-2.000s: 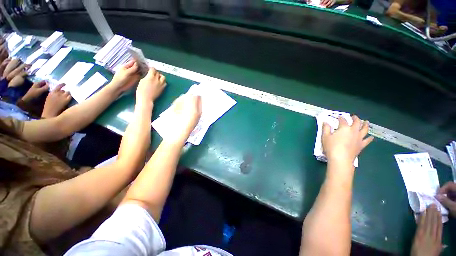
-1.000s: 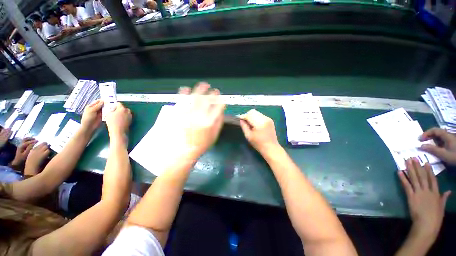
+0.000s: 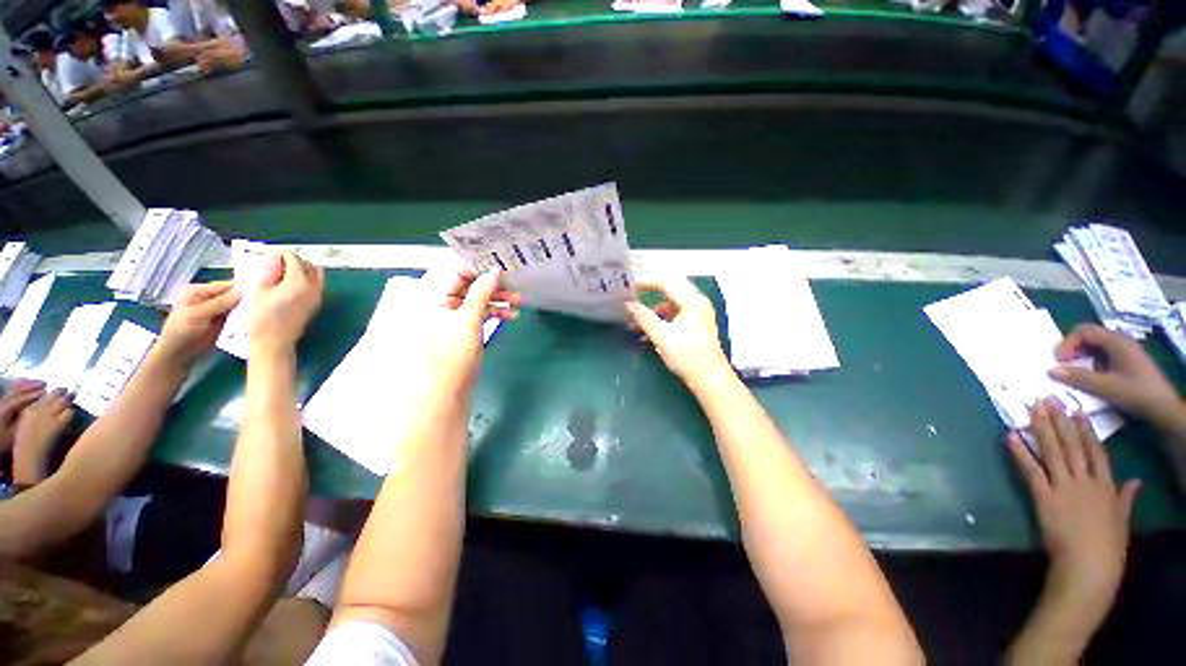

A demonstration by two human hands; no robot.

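A printed sheet with rows of short dark marks is held up, tilted, above the green bench. My left hand grips its lower left corner. My right hand grips its lower right corner between thumb and fingers. A stack of unfolded sheets, blank side up, lies on the bench to the left, partly hidden by my left forearm. A pile of folded leaflets lies to the right of my right hand, near the pale strip.
The green bench has a pale strip along its far side. At the left a neighbour's hands hold a leaflet beside a pile. At the right another person's hands press on sheets. More people sit across, top left.
The printed sheet is now lifted and spread between my hands. My left hand has moved off the stack to the sheet's corner. Earlier, my right hand moved from the leaflet pile towards the middle.
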